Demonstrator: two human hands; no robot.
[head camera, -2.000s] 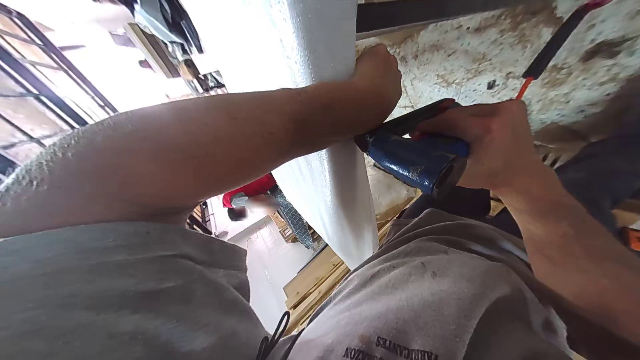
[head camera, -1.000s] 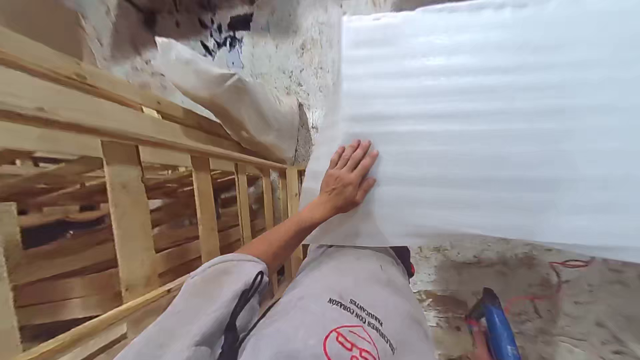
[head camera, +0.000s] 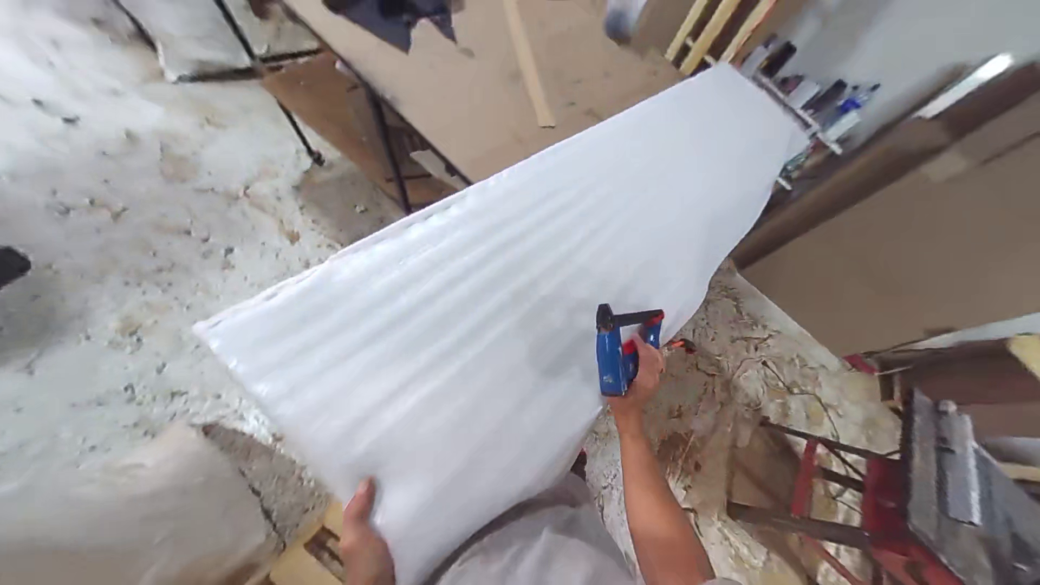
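A long white foam sheet (head camera: 487, 309) lies spread across the middle of the head view, its far end narrowing toward the upper right. My left hand (head camera: 366, 536) is at its near left edge, the thumb on top and the fingers partly hidden, so its hold on the sheet is unclear. My right hand (head camera: 642, 374) grips a blue pneumatic stapler (head camera: 613, 357) by its handle, over the right part of the sheet. An orange hose fitting shows just beyond the right hand. What supports the sheet is mostly covered.
Behind the sheet stands a table with a brown board top (head camera: 455, 97) and a wooden strip (head camera: 528, 65) on it. A red metal-framed machine (head camera: 886, 496) is at the lower right. Bottles and tools crowd a shelf (head camera: 812, 106) at the upper right. A pale sack (head camera: 122, 512) lies lower left.
The view has swung widely. The left hand, laid flat on the sheet one second ago, is now at its edge. The stapler, beside the sheet then, is now over it.
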